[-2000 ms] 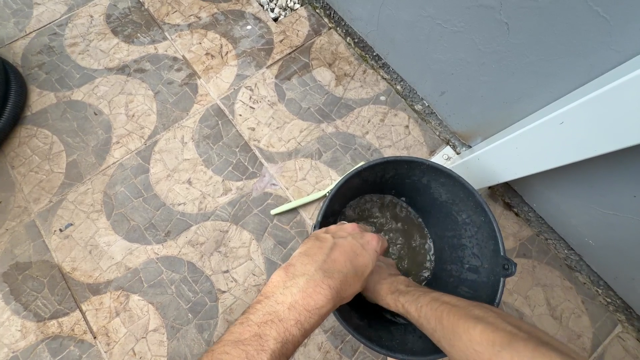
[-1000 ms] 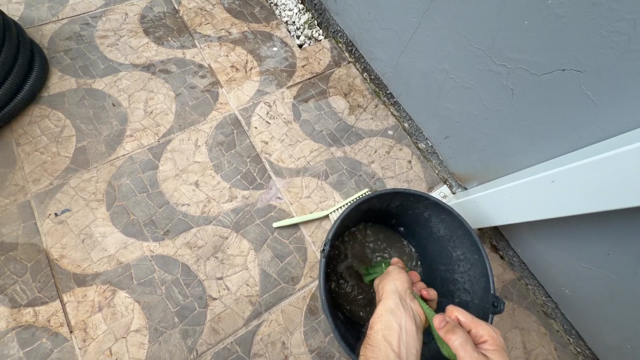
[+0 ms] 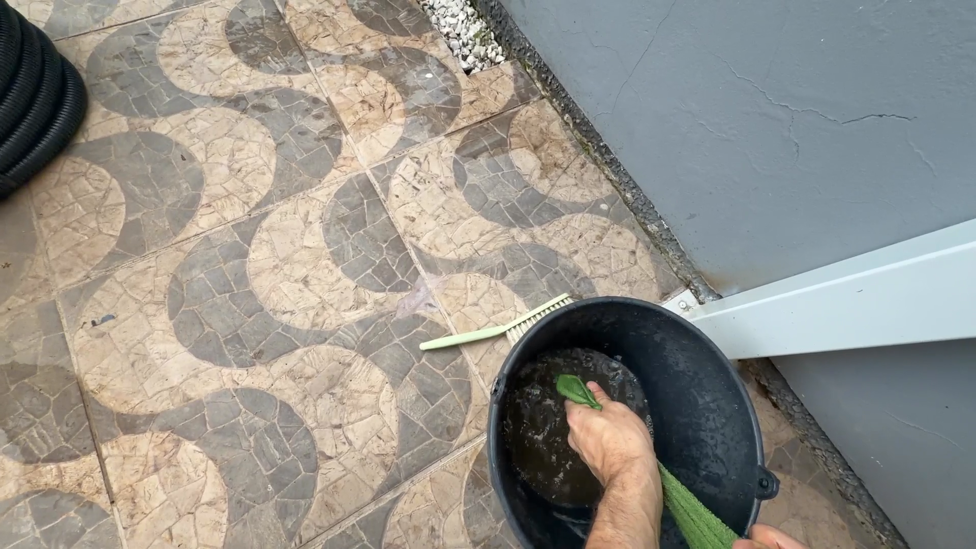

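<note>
A black plastic bucket holds murky, sudsy water. Over that water my left hand is closed around a twisted green cloth, whose short end sticks out past the fingers. The cloth runs from there toward the bottom edge of the view, where my right hand grips its other end near the bucket's rim; most of that hand is cut off. A pale green scrub brush lies on the tiles against the bucket's left side, its bristle end partly behind the rim.
Patterned stone-look tiles cover the ground. A gray cracked wall rises at the right, with a white metal post fixed beside the bucket. Coiled black corrugated hose lies at the upper left, and white gravel fills a gap by the wall.
Two seconds ago both hands were together low in the bucket, with no cloth showing. They have since moved apart, and the green cloth now stretches between them. The view has shifted.
</note>
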